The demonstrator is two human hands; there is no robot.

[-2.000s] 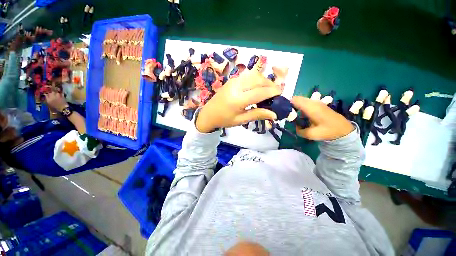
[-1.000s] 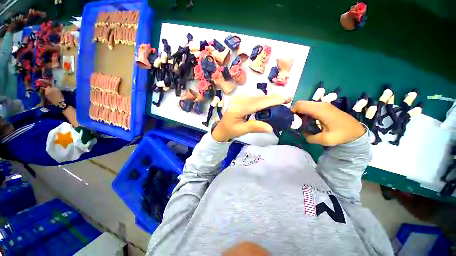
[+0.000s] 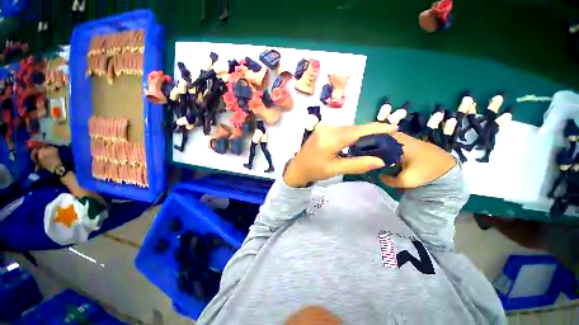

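Note:
A dark moulded piece (image 3: 379,149) is between my two hands, in front of my chest. My left hand (image 3: 330,152) holds it between thumb and fingers from the left. My right hand (image 3: 422,160) is closed around its right side; what lies inside that palm is mostly hidden. Leg assemblies (image 3: 259,147) with black legs and cream tops lie on the white sheet (image 3: 330,113) beside tan and red torsos (image 3: 307,76). More leg assemblies (image 3: 467,114) lie to the right, partly on a second white sheet (image 3: 514,174).
A blue tray (image 3: 155,114) of flesh-coloured limbs (image 3: 117,162) stands left. A blue bin (image 3: 159,238) of dark pieces is below it. Another worker's hand (image 3: 47,155) is far left. One torso (image 3: 435,17) lies on the green conveyor (image 3: 305,22). A clear bag (image 3: 559,114) is far right.
The dark piece is turned and sits further over the right hand; the cream part seen beside it before is now hidden. The view has shifted, moving the tray and sheets left in the picture.

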